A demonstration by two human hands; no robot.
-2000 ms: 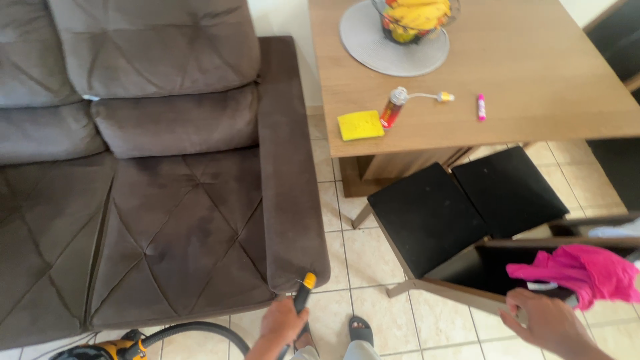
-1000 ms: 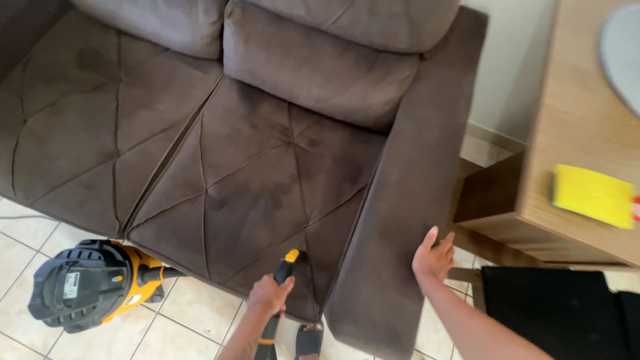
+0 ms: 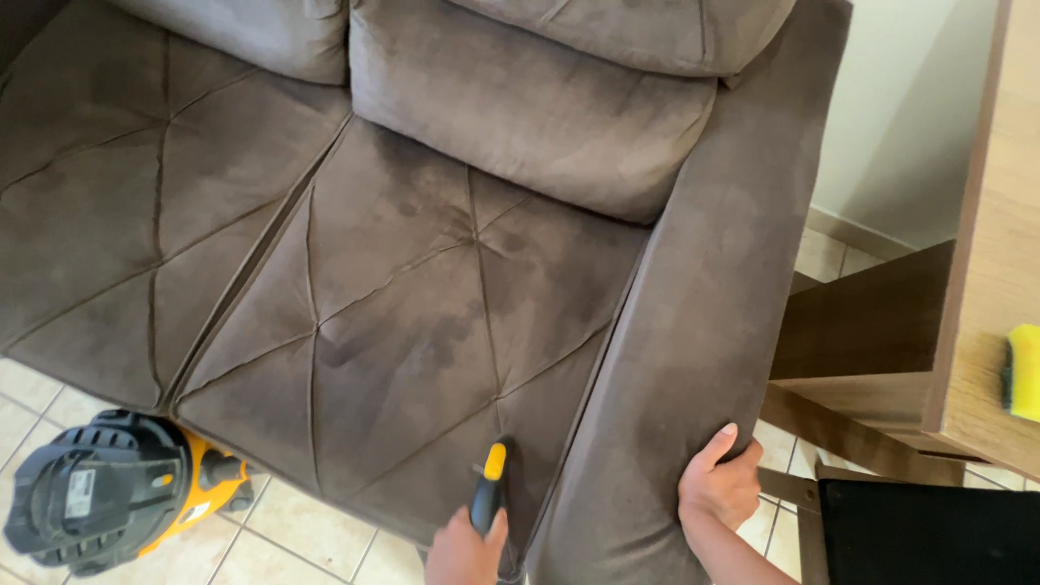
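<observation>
My left hand [image 3: 465, 552] is closed around the black and yellow handle [image 3: 489, 491] of a vacuum hose, over the front of the right seat cushion of a brown fabric sofa [image 3: 390, 349]. Dark patches mark that cushion. On the outer side of the sofa's armrest [image 3: 699, 325] rests my right hand [image 3: 721, 481], its thumb on top and its fingers curled over the edge; it holds no loose object. The lower end of the handle is hidden by my left hand.
A black and yellow vacuum cleaner [image 3: 122, 491] stands on the tiled floor [image 3: 305, 528] at the sofa's front left. At the right are a wooden table [image 3: 987, 244] with a yellow sponge [image 3: 1025, 372] and a chair with a black seat [image 3: 926, 532].
My right hand, near a pink cloth by the chairs two seconds ago, is now on the sofa's armrest. My left hand still grips the handle. The view has swung left toward the sofa.
</observation>
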